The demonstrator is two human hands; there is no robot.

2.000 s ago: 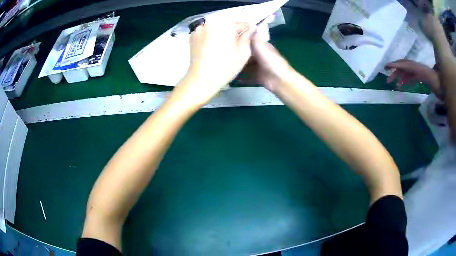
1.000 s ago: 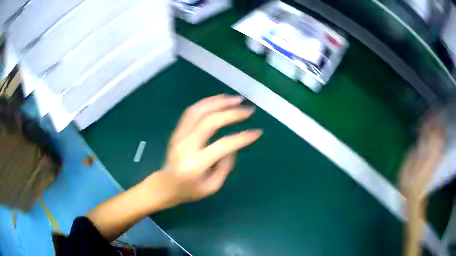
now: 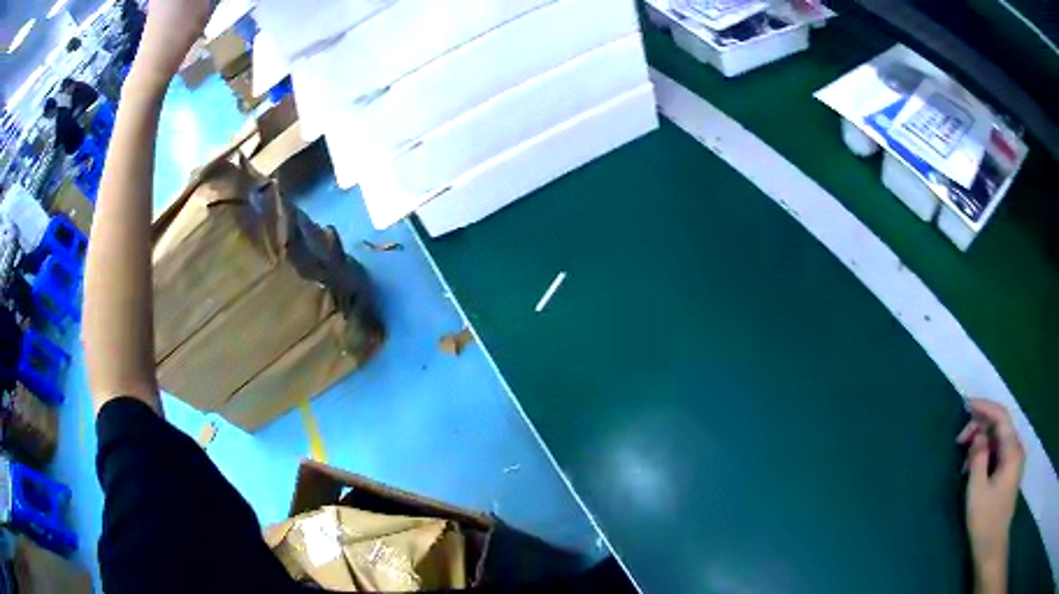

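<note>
White retail boxes (image 3: 546,151) lean in a stepped row at the worktop's left end, with their flaps towards the floor side. My left arm is raised along the left of the picture. My left hand (image 3: 177,26) is cut off by the top edge, left of the boxes, and its fingers are hidden. My right hand (image 3: 993,450) is low at the right, by the white strip, with nothing in it and the fingers loosely bent. A filled blister tray (image 3: 929,139) with papers on top lies on the green belt. Another filled tray (image 3: 743,35) lies behind it.
A white scuffed strip (image 3: 813,215) separates belt and green worktop (image 3: 697,383). A small white sliver (image 3: 550,291) lies on the worktop. A large brown paper-wrapped bundle (image 3: 256,313) and an open brown carton (image 3: 383,545) stand on the blue floor (image 3: 465,406). Blue crates are at far left.
The view has swung left, away from the box both hands held earlier. My left hand has moved from over the worktop up to the top edge. More boxes and floor show.
</note>
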